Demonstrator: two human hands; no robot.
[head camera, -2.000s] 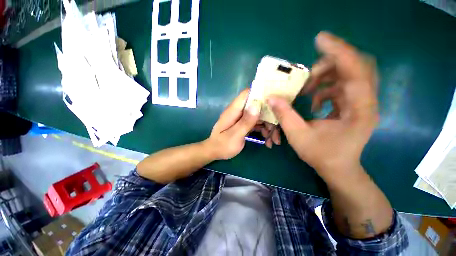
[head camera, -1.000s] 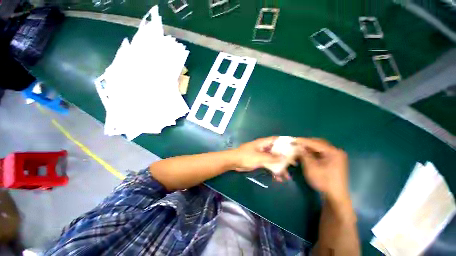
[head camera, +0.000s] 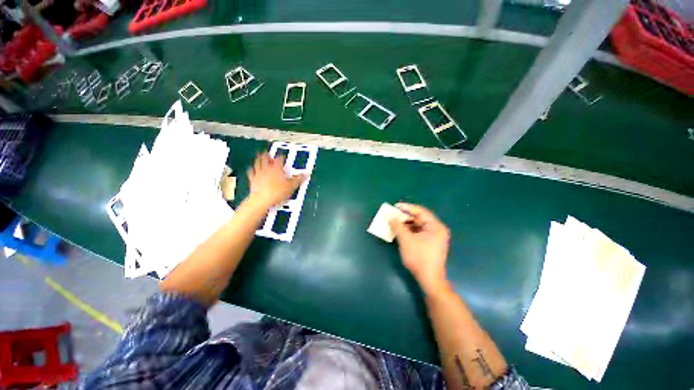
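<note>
My right hand (head camera: 424, 242) holds a cream die-cut adhesive piece (head camera: 386, 221) by its right side, low over the green surface in the middle. My left hand (head camera: 272, 181) lies over the upper left part of the emptied sheet (head camera: 283, 226), a white card with large windows showing green. Its fingers are spread a little; whether they grip the card cannot be told. The untidy white waste pile (head camera: 179, 198) lies left of it, partly behind my left forearm.
A fresh sheet stack (head camera: 586, 297) lies at the right. Beyond the pale rail (head camera: 365, 145) lie several device frames (head camera: 440, 122). A grey upright (head camera: 533, 84) rises at the right back. Red trays (head camera: 656, 46) are at the far right. A red stool (head camera: 38, 356) stands lower left.
My hands have moved apart. My left hand has gone left and away from me onto the emptied sheet. My right hand keeps the cream piece. The view now takes in more beyond the rail.
</note>
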